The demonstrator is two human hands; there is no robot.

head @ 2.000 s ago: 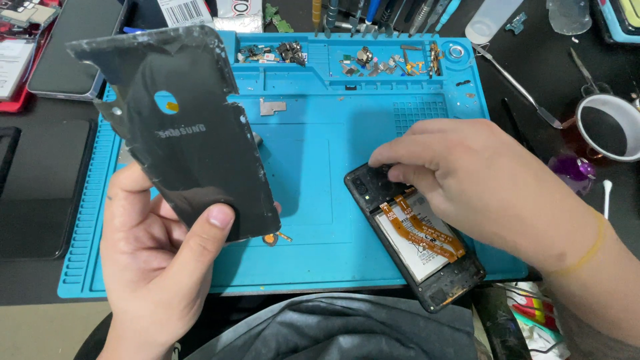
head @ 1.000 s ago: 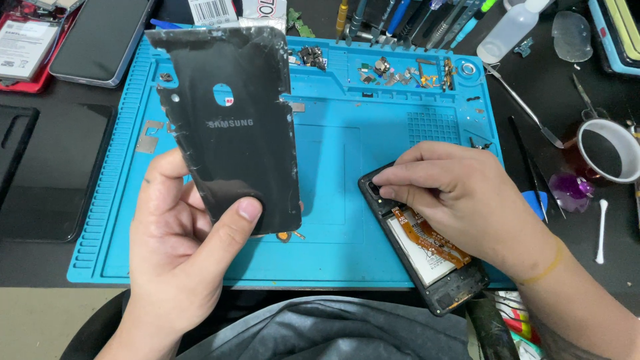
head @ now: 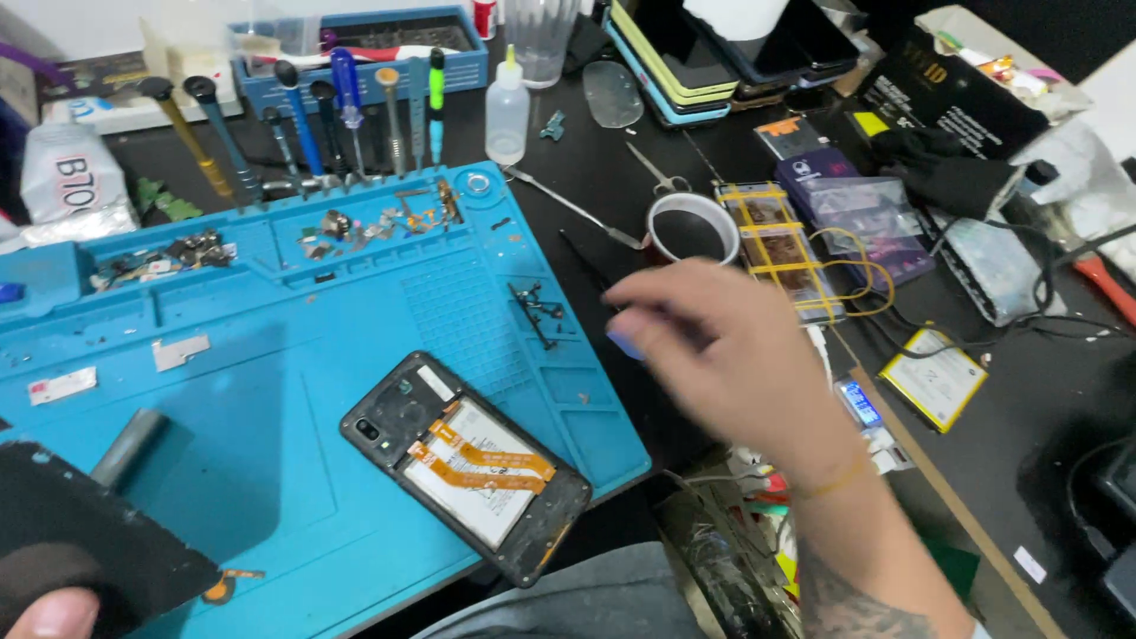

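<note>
At the lower left, my left hand (head: 60, 614) holds the black back cover (head: 84, 537) of a phone, mostly by the thumb that shows. The opened phone (head: 466, 466) lies tilted on the blue silicone repair mat (head: 328, 541), its white battery (head: 435, 488) and orange flex cables (head: 497, 457) exposed. Right of the mat, my right hand (head: 710, 346) is blurred over the dark table. A blue piece (head: 625, 344) shows by its fingertips; whether it is held cannot be told. Dark tweezers (head: 581, 257) lie just beyond these fingers.
Screwdrivers (head: 351, 98) stand along the mat's back edge, near small parts in its trays. A clear bottle (head: 507, 111), a metal spudger (head: 577, 209), scissors (head: 661, 169) and a roll of tape (head: 692, 226) are behind my right hand. Farther right are a yellow-banded phone (head: 781, 248), cables and a loose battery (head: 934, 380).
My right hand has left the opened phone and moved right, off the mat. The back cover in my left hand sits at the view's lower left edge. The view has swung right.
</note>
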